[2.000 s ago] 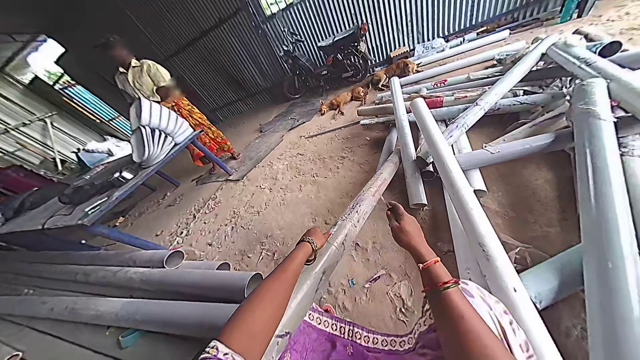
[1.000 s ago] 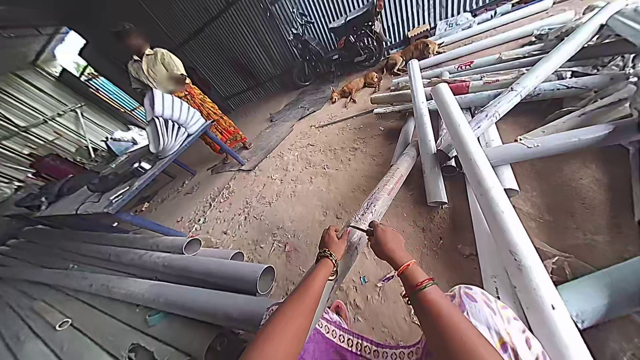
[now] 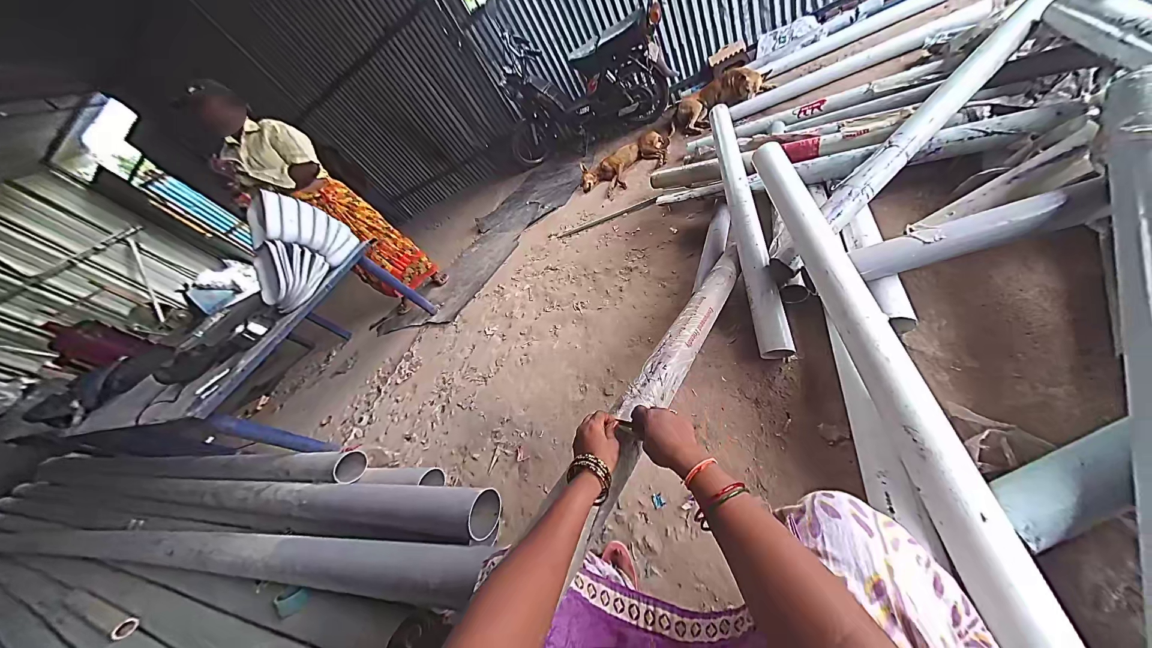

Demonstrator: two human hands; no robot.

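A long tube wrapped in clear plastic film point(image 3: 679, 346) slopes from the pipe pile down to my lap, with red print on the wrap. Over it my left hand point(image 3: 597, 438), with dark and gold bangles, is closed at the left end of a small thin dark tool point(image 3: 627, 423). My right hand point(image 3: 664, 436), with red and green bands, grips the tool's other end. What kind of tool it is cannot be told. Both hands are close together at the wrapped tube.
Grey pipes point(image 3: 270, 508) lie at lower left beside a blue-framed table point(image 3: 270, 346) bearing stacked white curved pieces. A person point(image 3: 333, 189) stands behind it. White pipes point(image 3: 864, 360) cross at right. Two dogs point(image 3: 625, 162) lie near a motorcycle point(image 3: 585, 81).
My hands were apart two seconds ago, the left resting on the tube; they have come together at the small tool. The person's arm beyond the table is now raised toward the head.
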